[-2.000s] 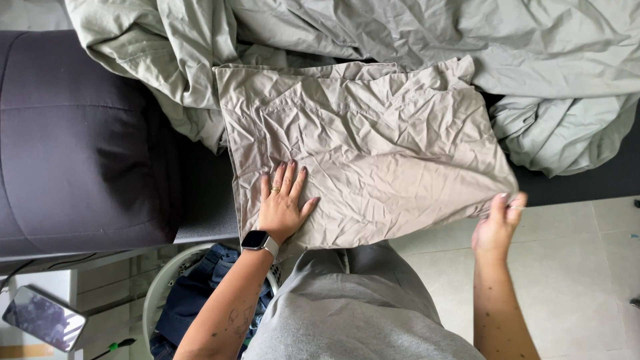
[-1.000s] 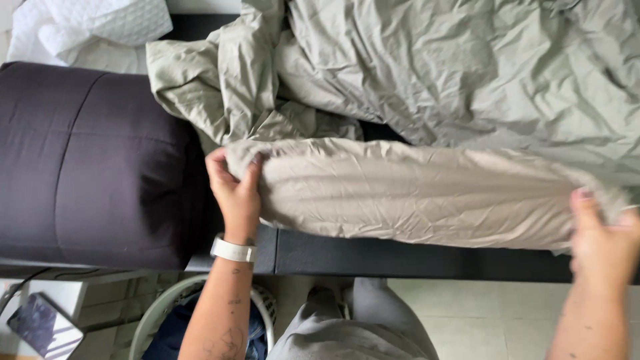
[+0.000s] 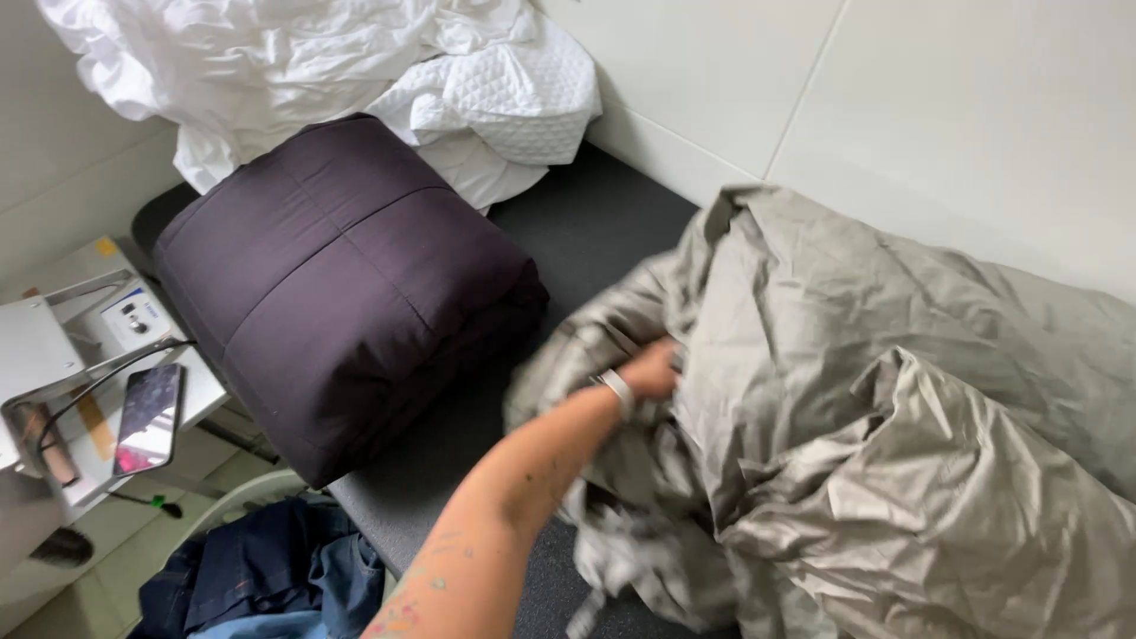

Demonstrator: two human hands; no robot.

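My left hand [image 3: 655,368], with a pale watch band at the wrist, reaches into a crumpled grey-green fabric bundle [image 3: 799,319]. It appears closed on a fold; its fingertips are hidden and the cloth around it is blurred. A glossier, taupe-looking part [image 3: 976,515] of the heap lies at the lower right; whether it is a separate piece, I cannot tell. To the left of the hand sits a folded dark purple quilted comforter [image 3: 346,257]. My right hand is out of view.
The bundle and comforter rest on a black padded surface [image 3: 595,213]. White bedding [image 3: 337,71] is heaped behind, near a pale wall [image 3: 958,115]. At left, a smartphone [image 3: 149,419] lies on a small white table [image 3: 200,390]; a basket [image 3: 257,486] holds denim clothes [image 3: 257,555].
The view has swung toward the comforter and wall. My left hand has left the end of the stretched beige cloth and is now in the grey-green bundle. My right hand has gone out of view.
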